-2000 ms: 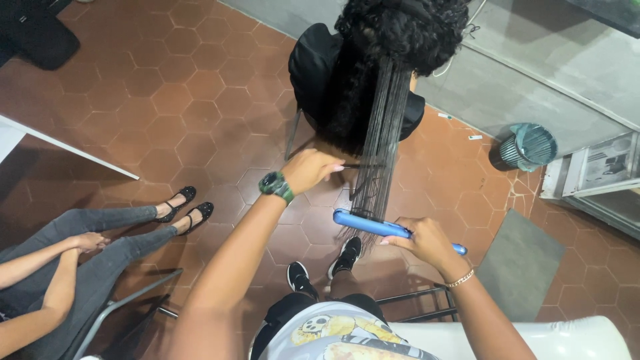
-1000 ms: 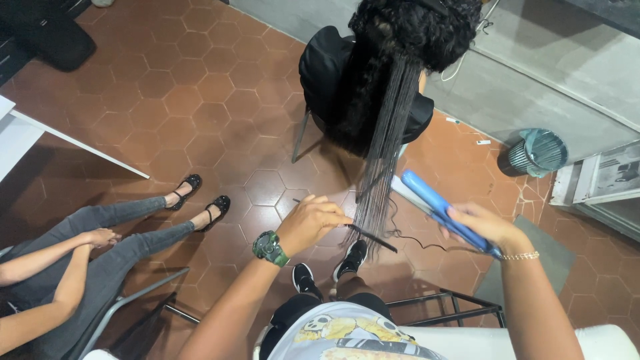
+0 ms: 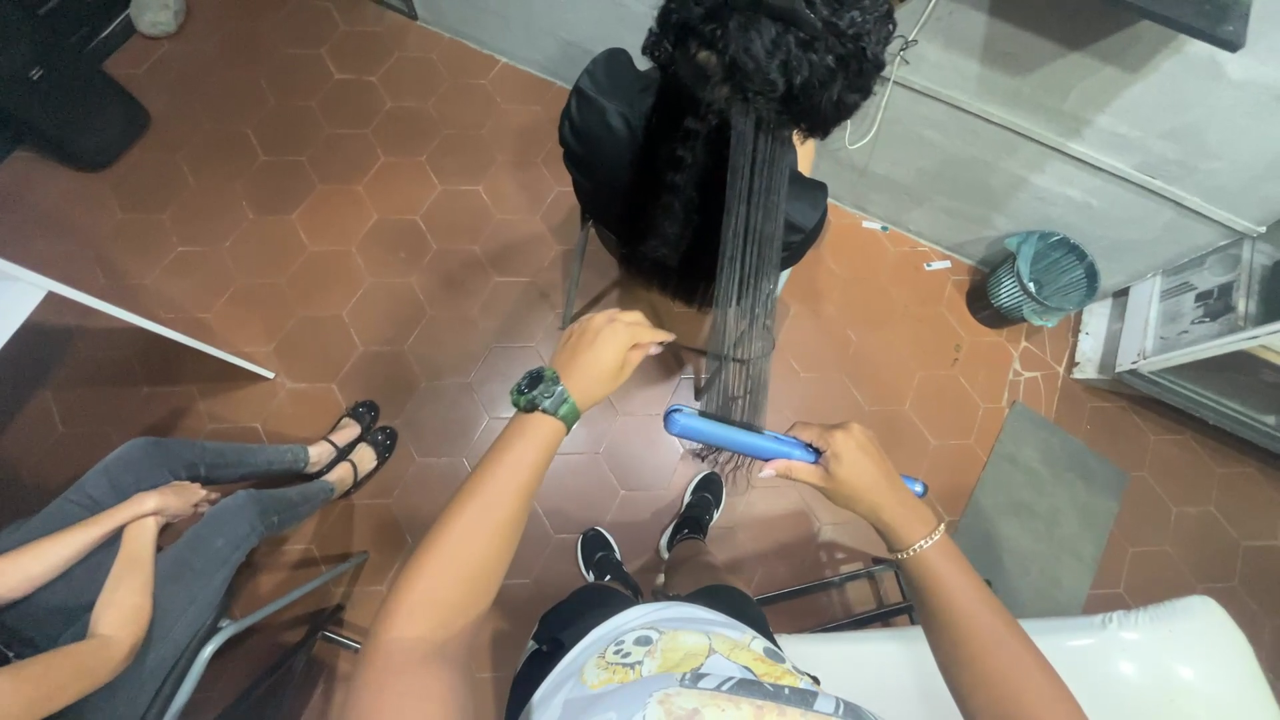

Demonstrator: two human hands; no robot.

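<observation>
My right hand [image 3: 850,465] grips a blue hair straightener [image 3: 740,437], its plates closed across the lower part of a long, straight section of dark hair [image 3: 748,260]. The hair ends hang below the iron. My left hand [image 3: 607,355], with a green watch on the wrist, holds a dark comb [image 3: 705,350] whose far end lies at the strands above the iron; the hair partly hides it. The section falls from the head of a seated person in a black cape [image 3: 615,130], whose remaining hair is dark and curly, bunched on top and loose down the back.
Another person in grey jeans [image 3: 230,500] sits at the left, hands together. A waste bin with a liner [image 3: 1045,280] stands by the grey wall at the right, near a white-framed cabinet [image 3: 1135,330]. A white padded seat [image 3: 1080,650] is at the lower right.
One second ago the iron was off to the right of the hair and the comb was near the ends; now the iron is closed on the section and the comb is higher up.
</observation>
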